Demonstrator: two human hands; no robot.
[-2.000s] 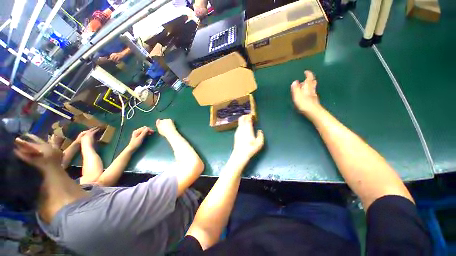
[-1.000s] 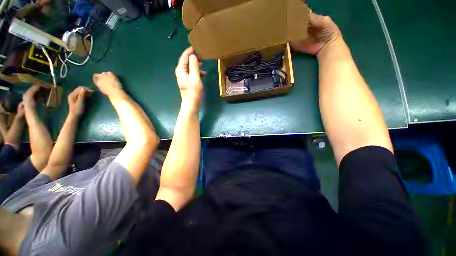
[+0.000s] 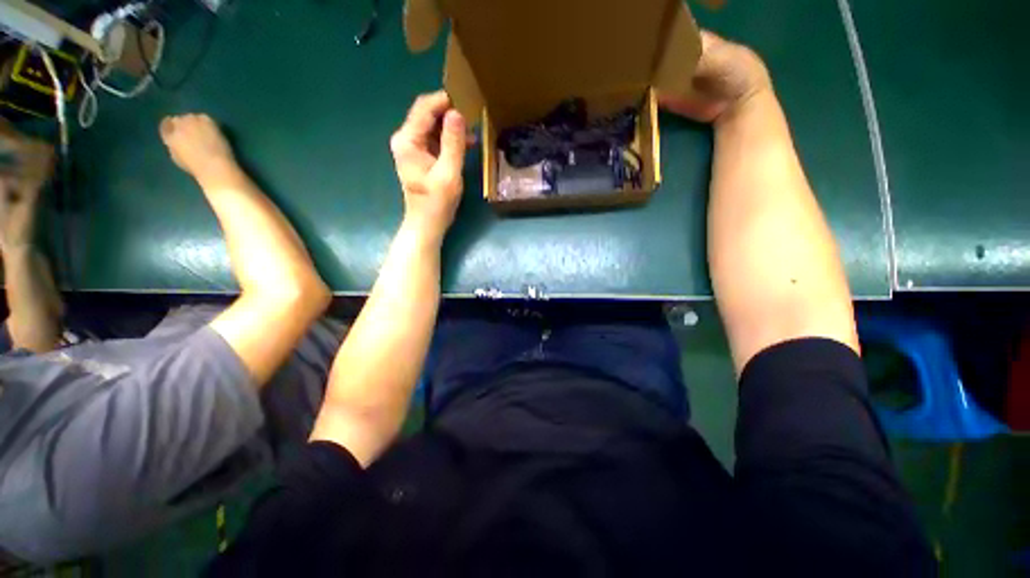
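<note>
The small brown mailer box (image 3: 570, 202) stands on the green bench with its lid (image 3: 559, 45) raised at the back. Inside are a black coiled cable (image 3: 565, 136), a dark adapter block (image 3: 587, 173) and a pale clear plastic bag (image 3: 521, 181). My left hand (image 3: 431, 152) is at the box's left side, thumb and forefinger apart, fingertips close to the lid's left flap; contact is unclear. My right hand (image 3: 723, 81) is at the right flap, its fingertips hidden behind the cardboard.
A neighbouring worker's forearm (image 3: 254, 231) rests on the bench (image 3: 339, 243) to the left. White cables (image 3: 107, 79) lie at the top left. A pale seam (image 3: 875, 147) crosses the bench at right. A blue stool (image 3: 932, 384) stands below right.
Over two seconds my right hand has come to the box, which now sits closer and lower in view. Since one second ago the lid's side flaps have turned inward.
</note>
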